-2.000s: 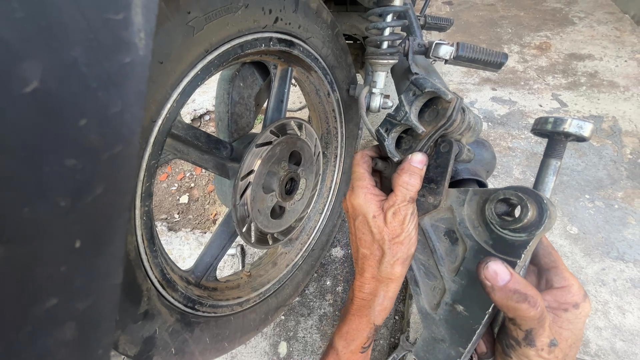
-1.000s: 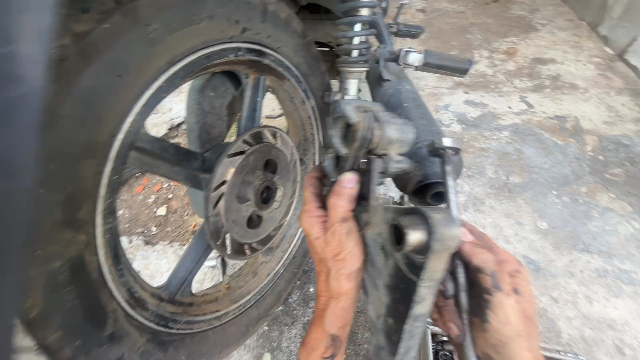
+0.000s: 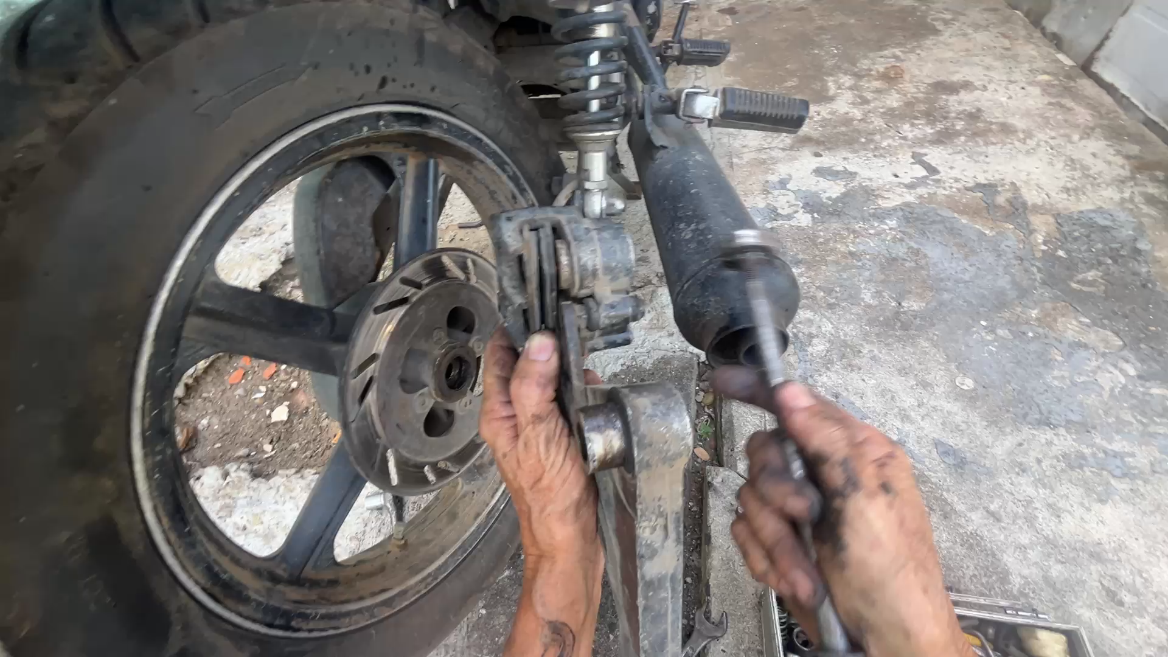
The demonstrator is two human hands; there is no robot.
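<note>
My left hand (image 3: 547,438) grips the bracket of a brake caliper (image 3: 570,274) from below, thumb in front. The caliper's pad slot faces me, just right of the brake disc (image 3: 424,370) on the motorcycle's rear wheel (image 3: 196,324). A metal swingarm (image 3: 659,493) with a bushing at its upper end stands right beside that hand. In my right hand (image 3: 849,511) is a long axle bolt (image 3: 765,324), its blurred wide head upward, in front of the exhaust muffler (image 3: 707,219). The bolt is apart from the swingarm's bushing.
A coil-spring shock absorber (image 3: 593,100) hangs above the caliper. Footpegs (image 3: 757,109) jut out at the upper right. An open-end wrench (image 3: 704,631) lies low in the middle, near a toolbox (image 3: 1020,610) at the lower right. Concrete ground (image 3: 1022,365) spreads on the right.
The caliper and swingarm have turned, so the pad slot now faces me. The bolt, earlier behind or beside the swingarm's end, has moved right, away from it. The view has shifted.
</note>
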